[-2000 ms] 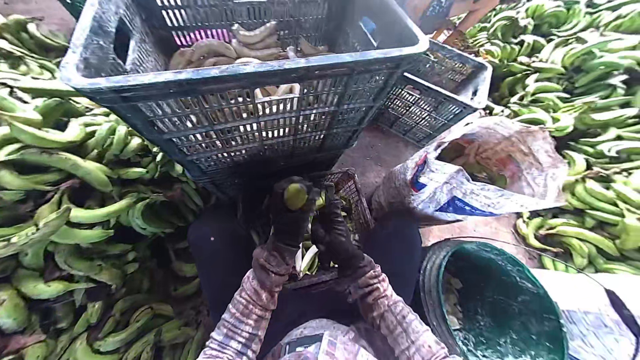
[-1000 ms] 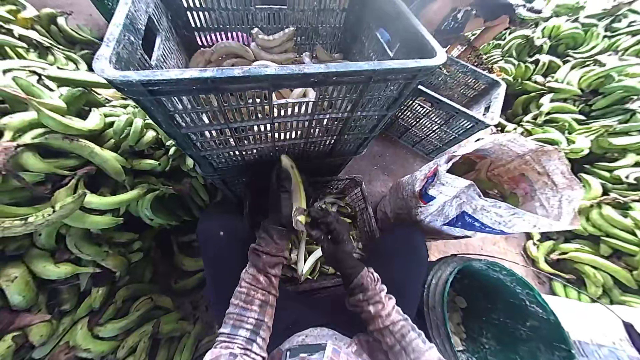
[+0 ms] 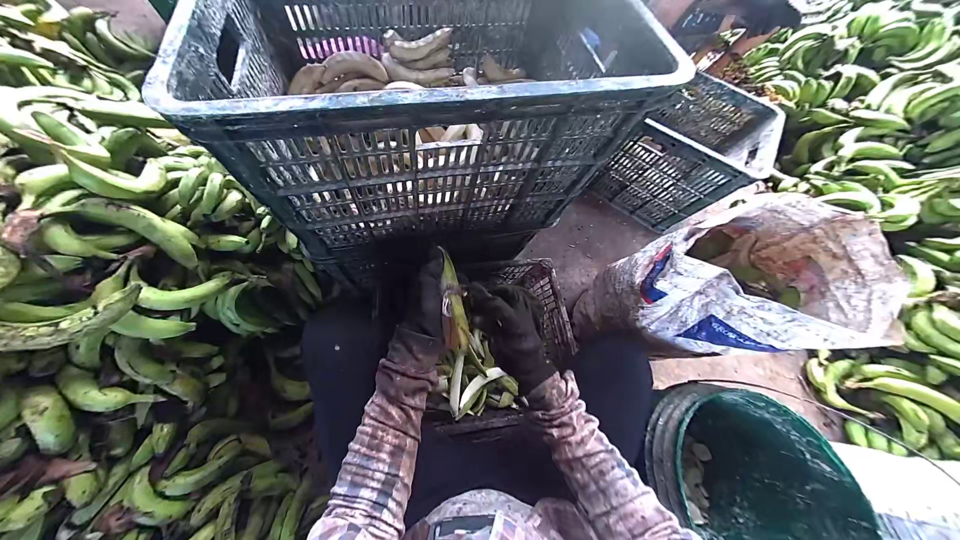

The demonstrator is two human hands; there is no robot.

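A green plantain (image 3: 454,311), its skin partly loosened, stands nearly upright in my left hand (image 3: 426,300), which wears a dark glove. Close to its right side is my right hand (image 3: 511,319), gloved too, with fingers curled at the plantain; whether it holds a tool is hidden. Strips of peel (image 3: 484,386) hang below the fruit and lie in a small crate (image 3: 553,300) between my knees. Peeled plantains (image 3: 420,60) lie in the large dark plastic crate (image 3: 420,105) in front of me.
Heaps of green plantains (image 3: 135,225) flank me, with more at the right (image 3: 870,150). Another dark crate (image 3: 675,176) stands behind an open woven sack (image 3: 720,300). At lower right is a green bucket (image 3: 765,465) with pale pieces inside. A person's arm shows at top right.
Two seconds ago the plantain's end pointed up toward the camera; it then showed lengthwise in my left hand. My right hand has moved up beside it since the last earlier frame.
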